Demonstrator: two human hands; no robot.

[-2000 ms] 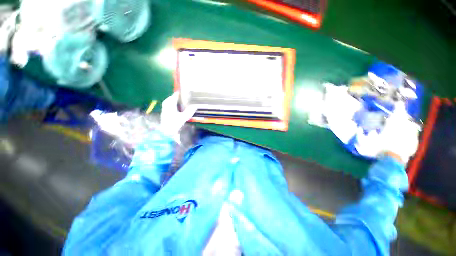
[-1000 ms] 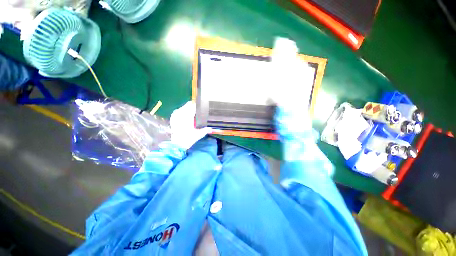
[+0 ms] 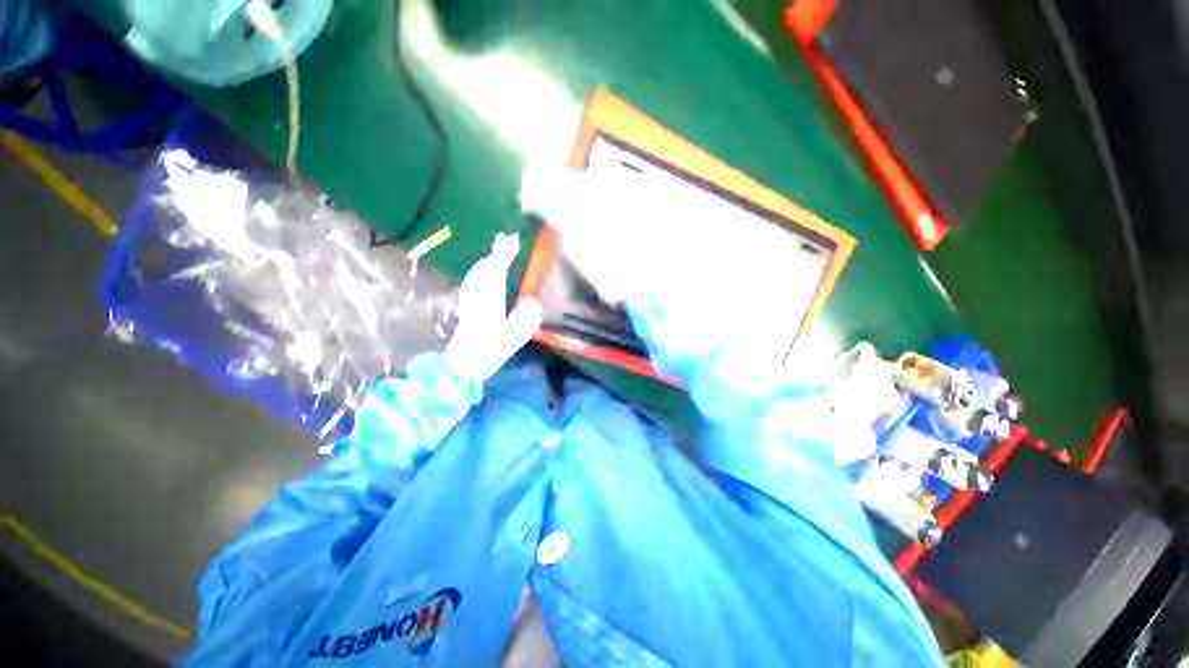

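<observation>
A laptop (image 3: 711,248) lies flat on an orange-red tray (image 3: 824,281) on the green bench, its surface washed out by glare. My left hand (image 3: 489,320), in a white glove, is at the tray's left edge with thumb and fingers apart, holding nothing visible. My right hand (image 3: 580,228), in a white glove, is over the laptop's left part. It is blurred and merges with the glare. Whether it holds a cloth cannot be told.
At right a blue bin (image 3: 965,359) holds several bottles, with white cloth (image 3: 861,392) beside it. Dark laptops (image 3: 1030,542) lie on red trays beyond. A lined waste bin (image 3: 287,294) is at left. A teal fan (image 3: 215,33), cables and another laptop (image 3: 932,98) are farther off.
My right hand has moved from the laptop's right part to its left part. My left hand has opened beside the tray. The view has turned, so the laptop and tray appear tilted.
</observation>
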